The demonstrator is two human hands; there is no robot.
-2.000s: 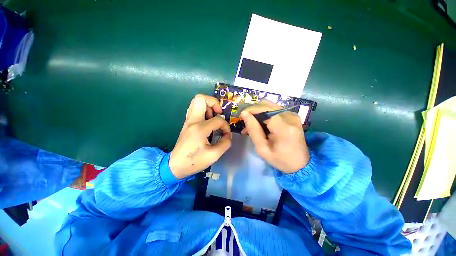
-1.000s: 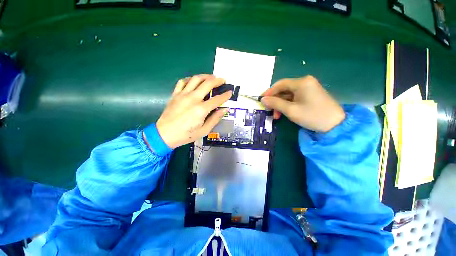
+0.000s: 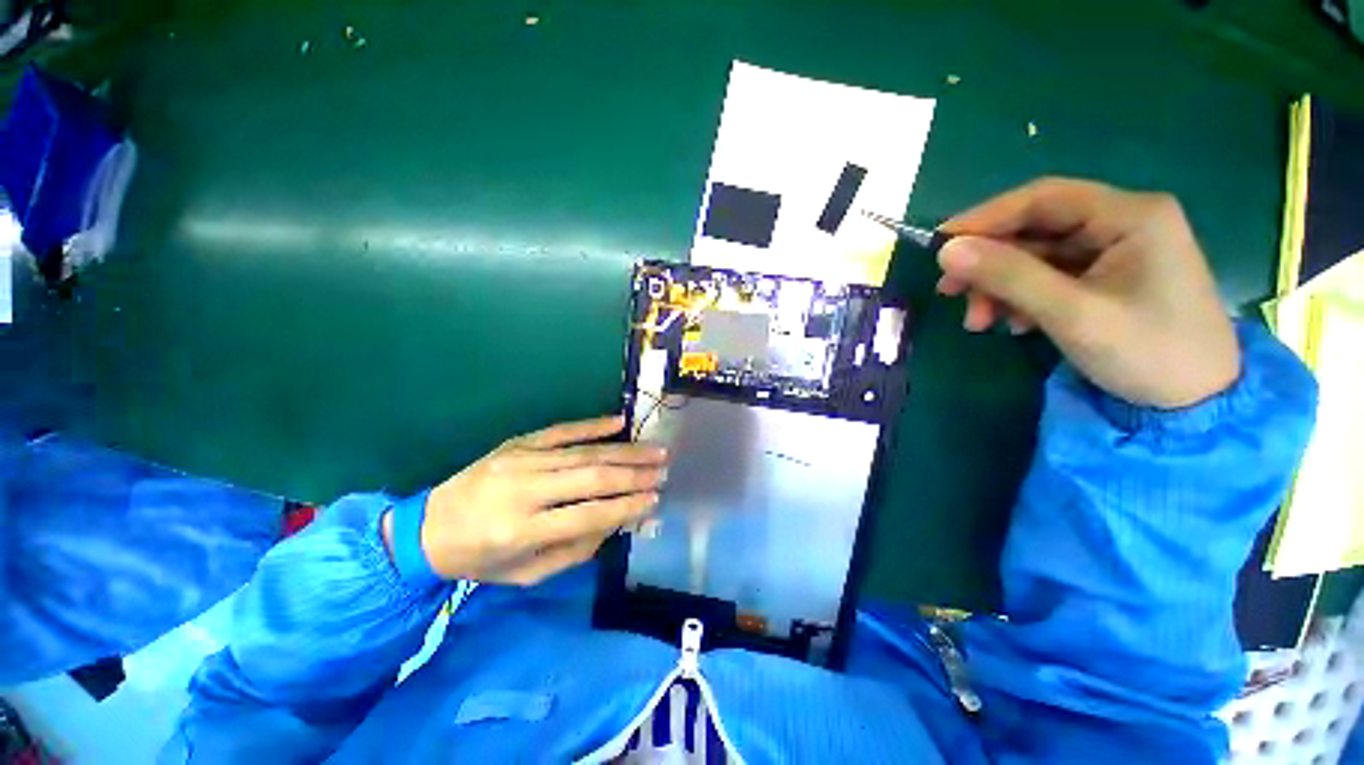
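Note:
The tablet assembly lies upright before me, with its circuit board at the far end and its silver back plate nearer. My left hand rests on its left edge, fingers spread over the plate. Beyond it lies the white liner sheet with a black tape patch. A narrow black tape piece is over the liner, tilted. My right hand grips the tweezers, their tips close to this piece. I cannot tell whether the tips touch it.
A blue bin stands at the left. Yellow-edged black strips and pale yellow papers lie at the right, above a white perforated tray. Another person's blue sleeve is at the left. Small crumbs dot the green mat.
My left hand has moved from the liner's tape patch down to the tablet's left edge. My right hand has moved right. A narrow black piece now shows apart from the patch.

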